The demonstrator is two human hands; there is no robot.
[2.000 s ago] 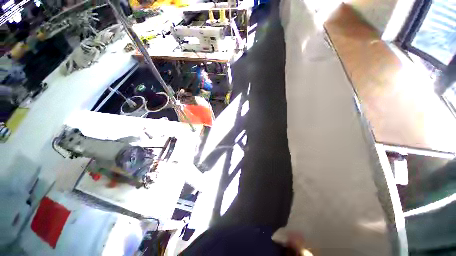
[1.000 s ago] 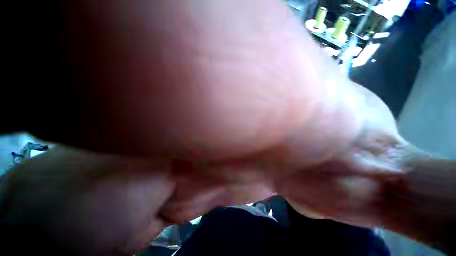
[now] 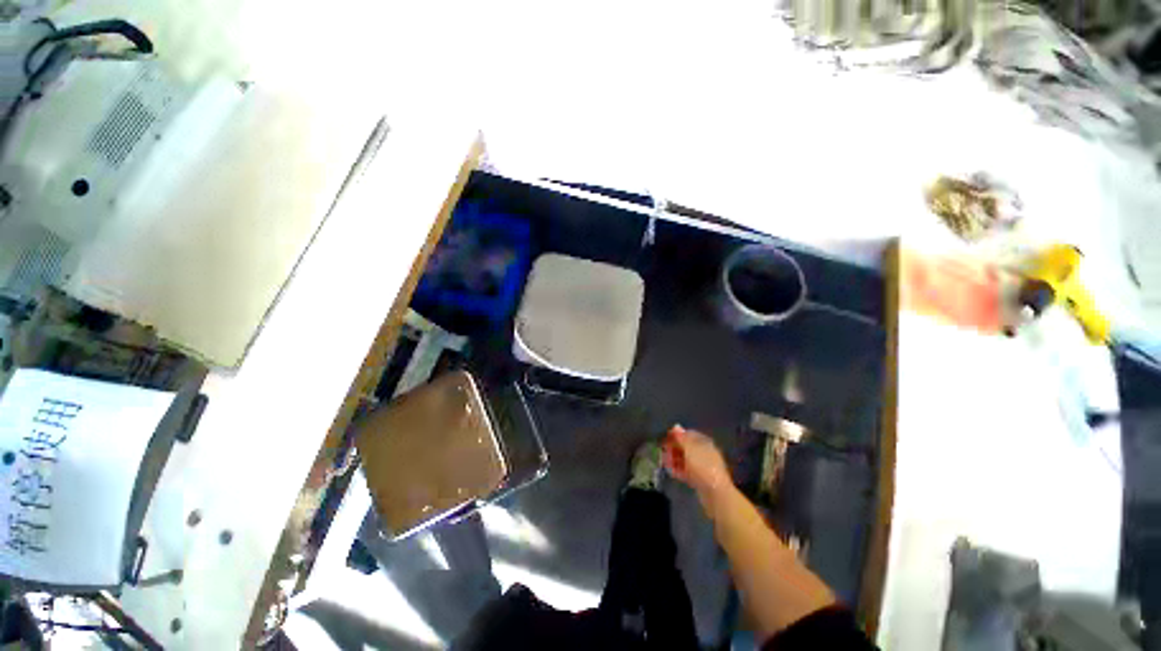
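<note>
My right hand (image 3: 691,458) reaches down from the bottom right over the dark floor, beside my shoe (image 3: 647,465). It is small and blurred, with a reddish patch at the fingers; whether it holds anything cannot be told. My left hand is not in view. Left of the hand stand two stools: a brown-topped stool (image 3: 430,454) and, further away, a grey-topped stool (image 3: 581,313).
White benches flank the gap, with wooden-edged sides (image 3: 887,420). A white bucket (image 3: 764,282) and a blue crate (image 3: 478,263) stand on the floor. A yellow tool (image 3: 1067,290) lies on the right bench. A printed white sheet (image 3: 77,477) hangs at left.
The view has swung from the aisle and sewing machines to the floor between benches. The hands that blurred across the view close up are gone; my right hand is now low and further away.
</note>
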